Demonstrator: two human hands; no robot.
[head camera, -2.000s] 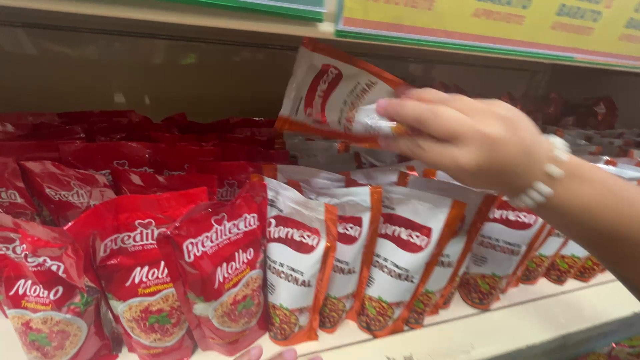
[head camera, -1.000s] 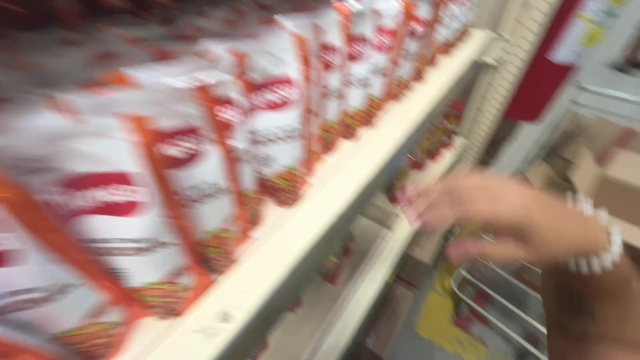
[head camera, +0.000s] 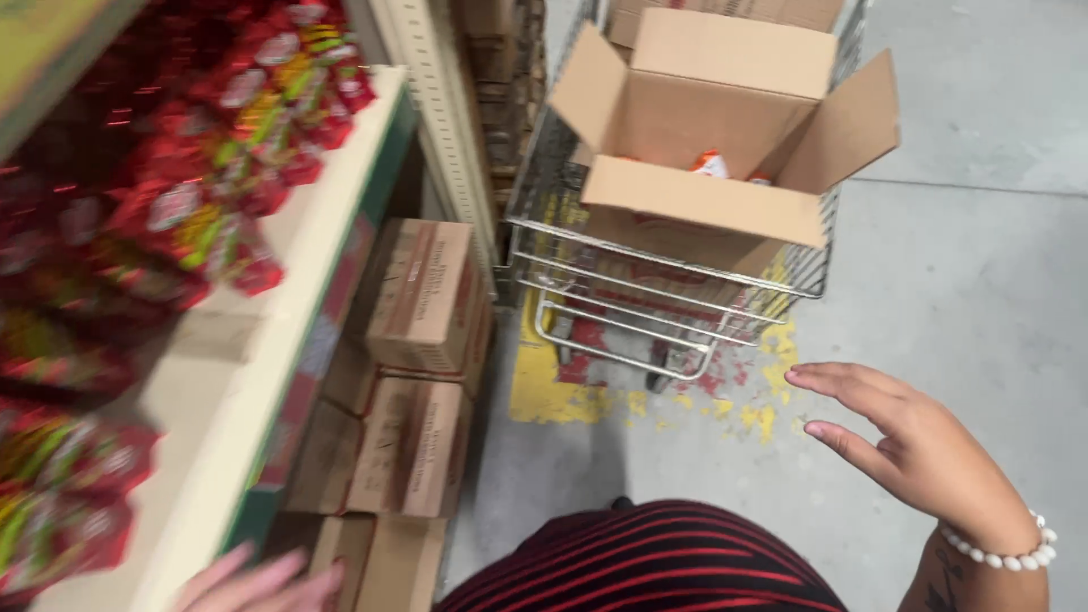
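Observation:
My right hand (head camera: 901, 433), with a white beaded bracelet at the wrist, is held over the floor with its fingers apart and nothing in it. Blurred at the bottom left, my left hand (head camera: 259, 586) is beside the shelf edge (head camera: 255, 399), fingers spread; whether it touches the shelf is unclear. Beyond my hands, an open cardboard box (head camera: 705, 204) sits in a wire shopping cart (head camera: 654, 255). A few white and orange pouches (head camera: 711, 163) show inside the box; its bottom is hidden. Red packets (head camera: 229, 204) stand on the shelf to the left.
Stacked cardboard boxes (head camera: 416, 297) stand below and beside the shelf. A perforated metal upright (head camera: 442, 127) rises at the shelf end, near the cart. Worn yellow and red paint marks the grey concrete floor (head camera: 960, 280) under the cart.
Two seconds ago my right hand held a white and orange pouch above the shelf row; it is now empty over the floor. The view has swung from the shelf to the cart.

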